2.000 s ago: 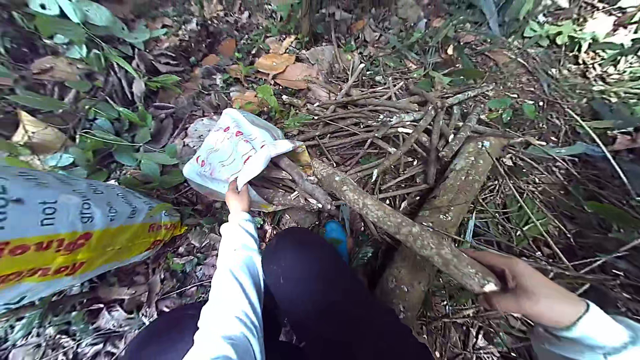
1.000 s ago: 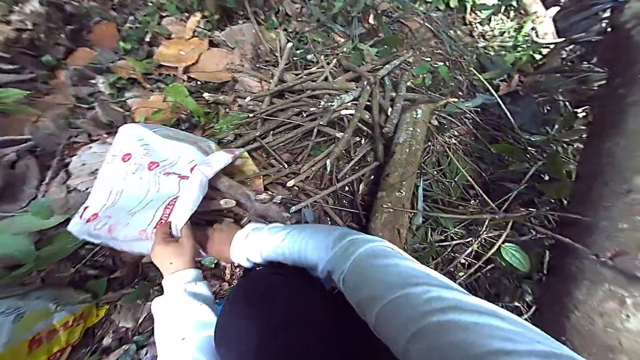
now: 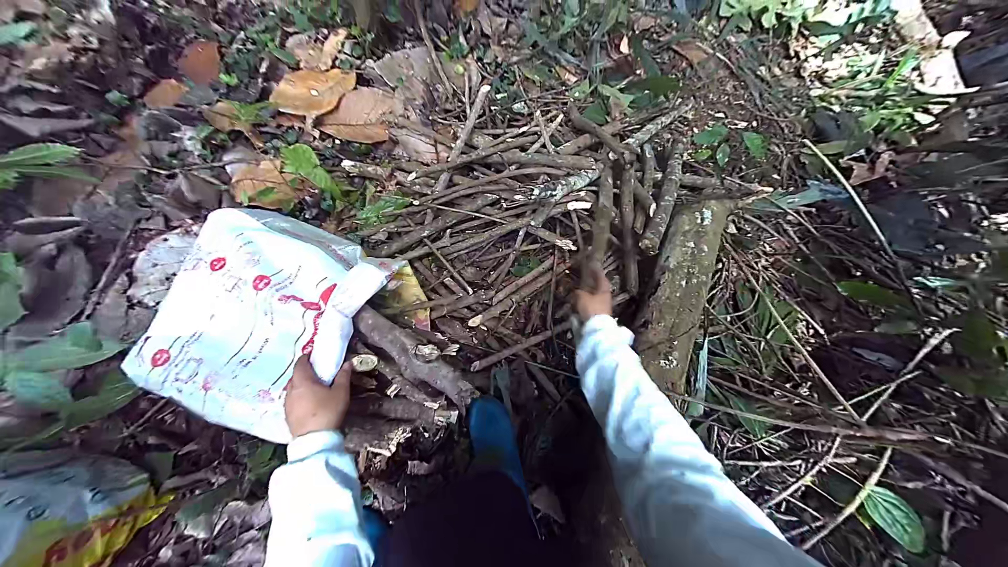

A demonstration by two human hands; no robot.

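Observation:
My left hand (image 3: 317,398) grips the edge of a white plastic sack (image 3: 236,315) with red print, lying at the left. Cut sticks (image 3: 405,350) stick out of the sack's mouth on its right side. My right hand (image 3: 592,293) is at the right part of a pile of thin cut sticks (image 3: 488,205), closed around the lower end of a brown stick (image 3: 604,220). A thick log (image 3: 685,291) with mottled bark lies just right of that hand.
A blue boot (image 3: 494,433) stands below the sticks. At the lower left lies a yellow and grey printed sack (image 3: 79,508). Dry leaves (image 3: 313,92) cover the ground behind, and thin twigs (image 3: 819,429) with green plants spread at the right.
My right hand held a long thick branch at the right, then was beside my left hand at the sack's mouth, and is now at the stick pile. My left hand stays on the white sack.

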